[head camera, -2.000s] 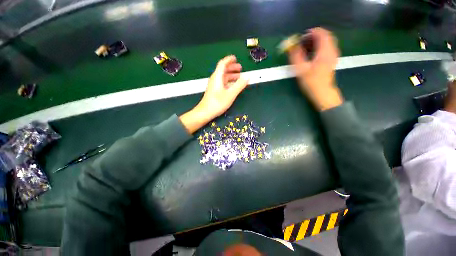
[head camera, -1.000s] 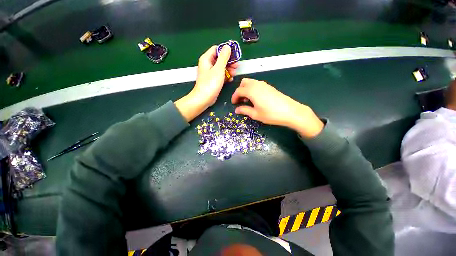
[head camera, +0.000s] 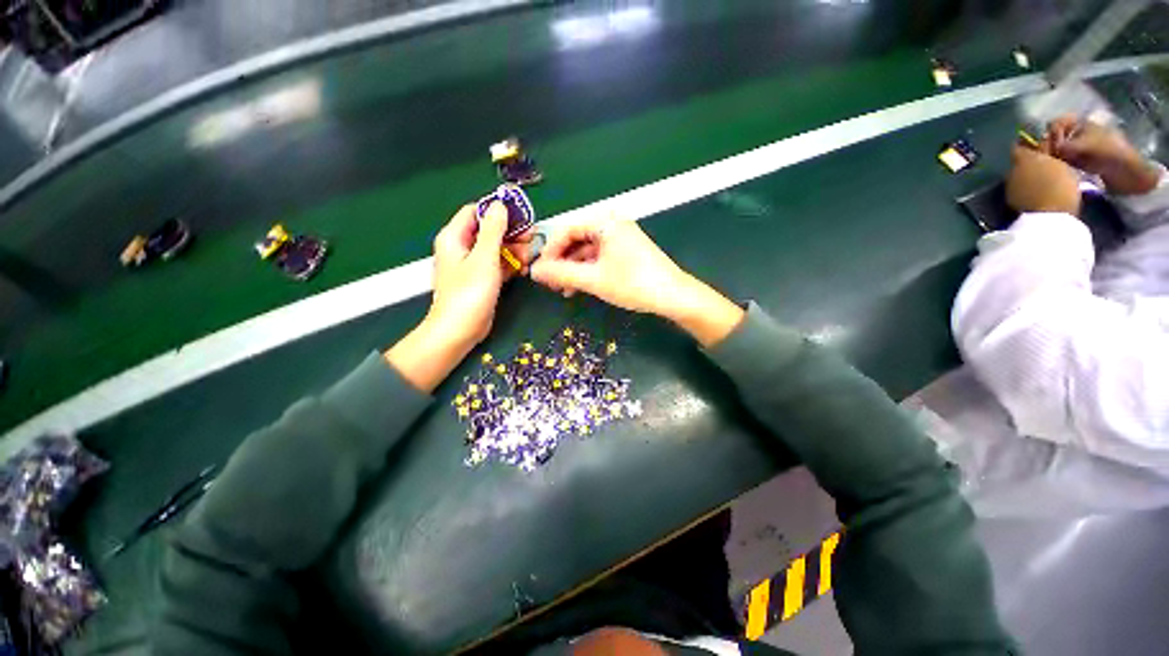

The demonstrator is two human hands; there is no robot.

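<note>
My left hand [head camera: 469, 267] holds a dark rounded-square watch housing [head camera: 510, 209] with a pale rim, above the white strip's near edge. An orange-yellow flex strip [head camera: 512, 258] sticks out of its lower side. My right hand [head camera: 600, 265] is just to the right, thumb and fingertips pinched together at a small greyish piece [head camera: 537, 241] beside the flex strip. The piece is too small and blurred to name. A loose pile of small parts [head camera: 545, 404], white-silver and dark with yellow spots, lies on the green worktop below my hands.
Several units, such as one dark housing with a yellow-white module [head camera: 301, 255], lie on the green conveyor [head camera: 385, 167]. Tweezers [head camera: 164, 510] and clear parts bags [head camera: 49, 538] lie at left. A neighbour in a white sleeve [head camera: 1070, 346] works at right beside a dark tray [head camera: 985, 206].
The camera view has turned, shifting the scene. My right hand has risen from near the pile to beside the held housing and now pinches at a small piece. My left hand still holds the housing.
</note>
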